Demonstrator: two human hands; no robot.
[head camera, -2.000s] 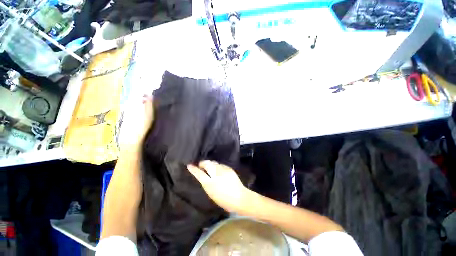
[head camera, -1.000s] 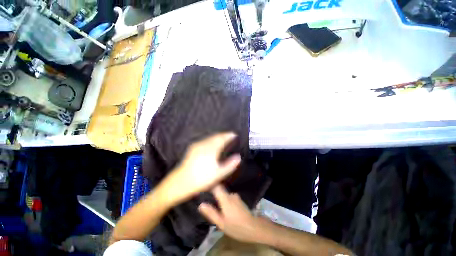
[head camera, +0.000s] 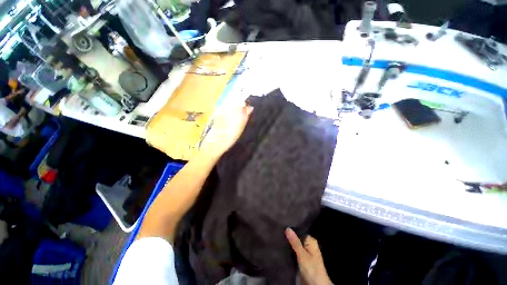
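A dark mottled cloth (head camera: 283, 161) lies over the table's front edge and hangs into my lap. Its far right corner reaches the glare beside the presser foot and needle area (head camera: 346, 106) of the white sewing machine (head camera: 425, 69). My left hand (head camera: 229, 125) is at the cloth's upper left edge, fingertips touching it; it is overexposed, so its grip is unclear. My right hand (head camera: 310, 257) is low at the cloth's right edge, thumb over the cloth and a finger beside it, cut off by the bottom of the picture.
Taped cardboard (head camera: 186, 106) covers the table's left part. A blue basket (head camera: 145, 209) is below it, with a white tray (head camera: 119, 203) beyond. A dark pad (head camera: 416, 113) lies behind the needle area. Small snips (head camera: 473, 187) lie at right. Another machine (head camera: 133, 80) stands far left.
The view has swung left and tilted. My left hand has moved from the middle of the cloth, beside my right hand, to its upper left edge. My right hand is now at the cloth's lower right edge.
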